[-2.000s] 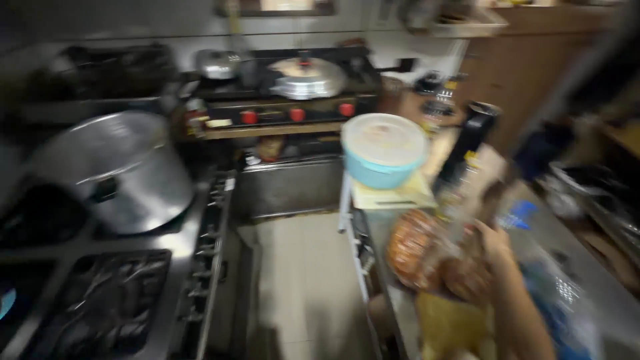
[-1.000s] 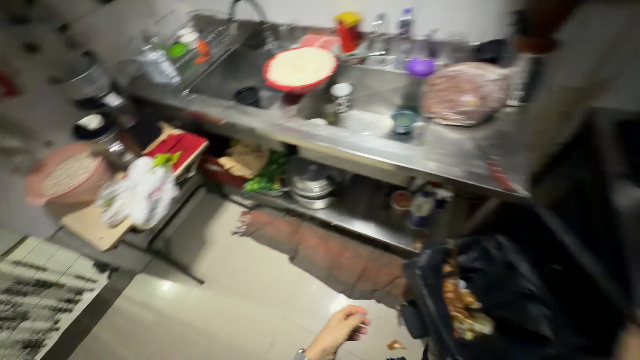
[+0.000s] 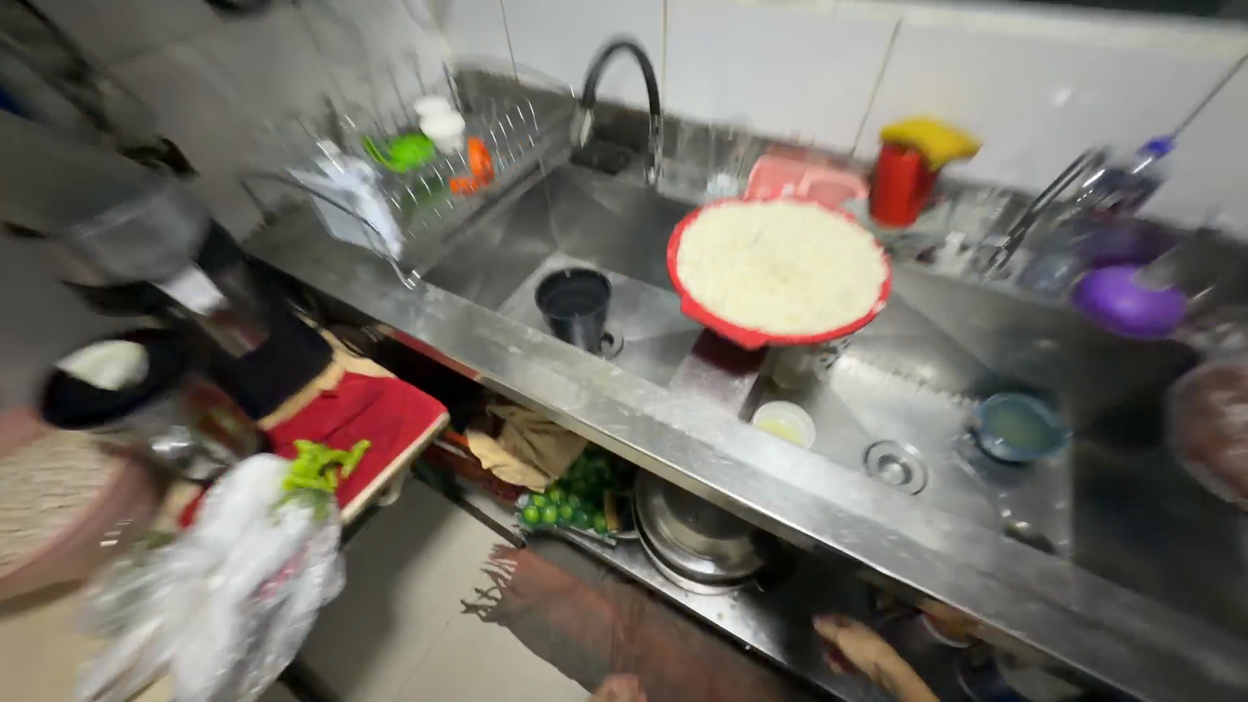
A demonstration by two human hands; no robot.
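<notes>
My right hand is at the lower right, blurred, in front of the steel shelf under the sink counter. Its fingers are loosely bent and nothing shows in it. Only a small part of my left hand enters at the bottom edge, over the brown rug; its fingers are mostly out of view. Above and beyond both hands, a red colander of white grains, like rice, rests on the divider between two steel sink basins. A black cup stands in the left basin, a blue-green bowl in the right one.
The counter's front edge crosses the view diagonally. At the left are a blender jar, a red cloth, a plastic bag and a pink tub. A wire dish rack and metal pots are nearby.
The view has swung from the stove and side counter to the sink. Two seconds ago a hand was at plastic-bagged food; one second ago one hand showed low over the floor. Now parts of both show.
</notes>
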